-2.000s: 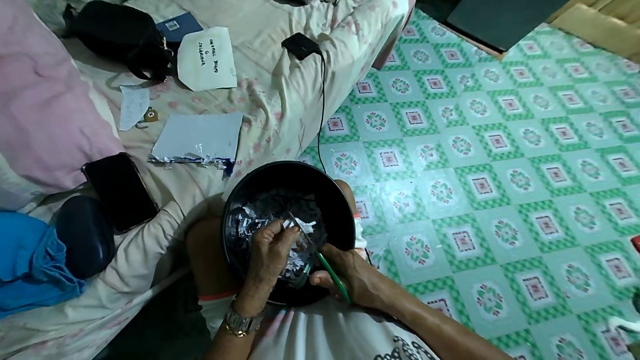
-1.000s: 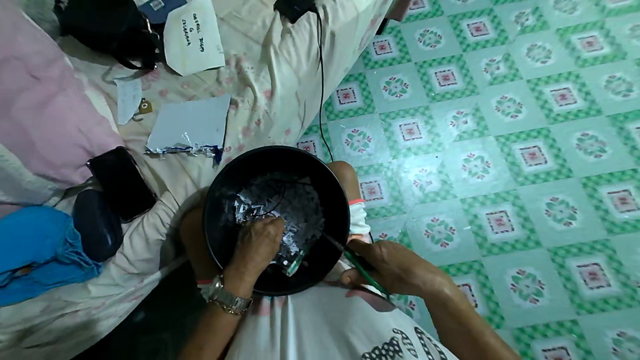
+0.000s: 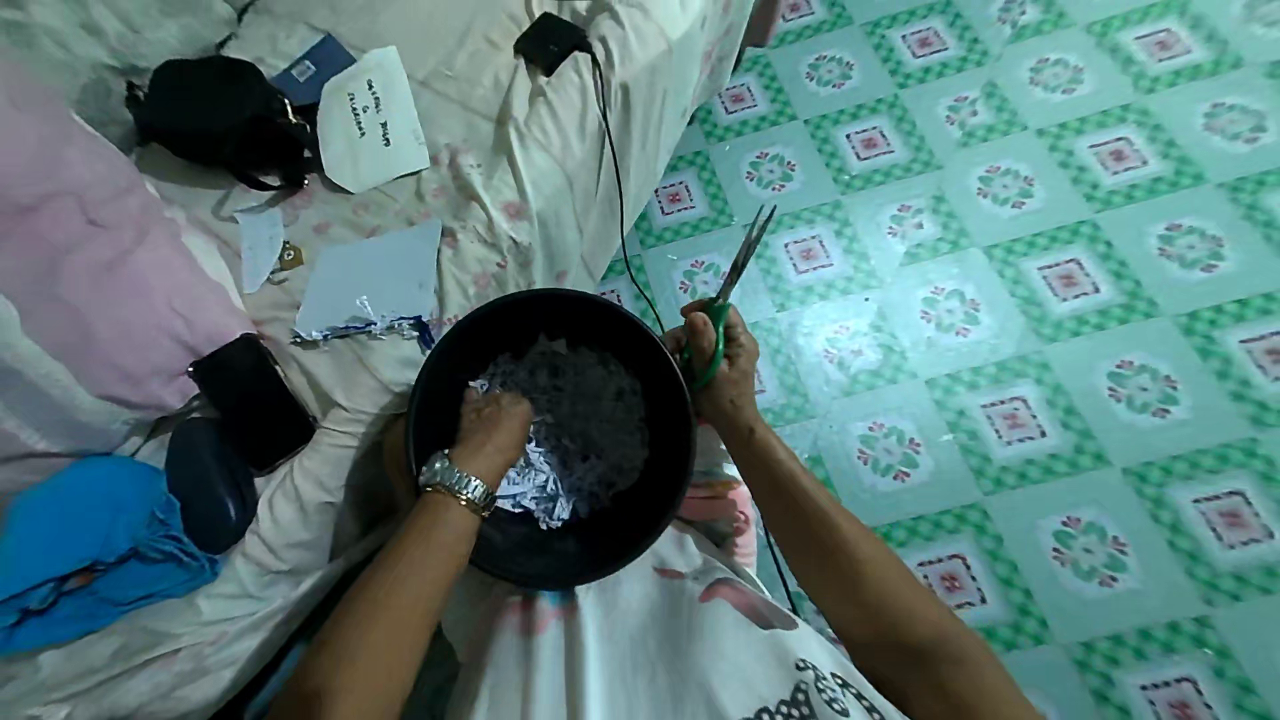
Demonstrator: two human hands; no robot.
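Observation:
A round black bowl or pot (image 3: 665, 480) rests on my lap. Inside it lie a dark grey mass of shreds (image 3: 590, 420) and a brighter heap of silvery-white cut strips (image 3: 545, 490). My left hand (image 3: 492, 430), with a metal-band watch (image 3: 458, 484) at the wrist, reaches into the bowl at the strips; its fingertips are hidden, so whether it grips any is unclear. Just outside the bowl's right rim, my right hand (image 3: 722, 365) holds green-handled scissors (image 3: 738, 265), their blades pointing up and slightly parted.
On the bed to the left are a black bag (image 3: 215, 115), a paper with writing (image 3: 372, 120), a grey sheet with a torn foil edge (image 3: 370, 275), a phone (image 3: 253, 400), a dark case (image 3: 208, 485) and blue cloth (image 3: 90, 550). A black adapter (image 3: 550, 42) trails a cable down beside the patterned floor.
My right hand has moved up beside the bowl's rim, and the scissors now point upward. My left hand, earlier near the bowl's middle, is now at its left side.

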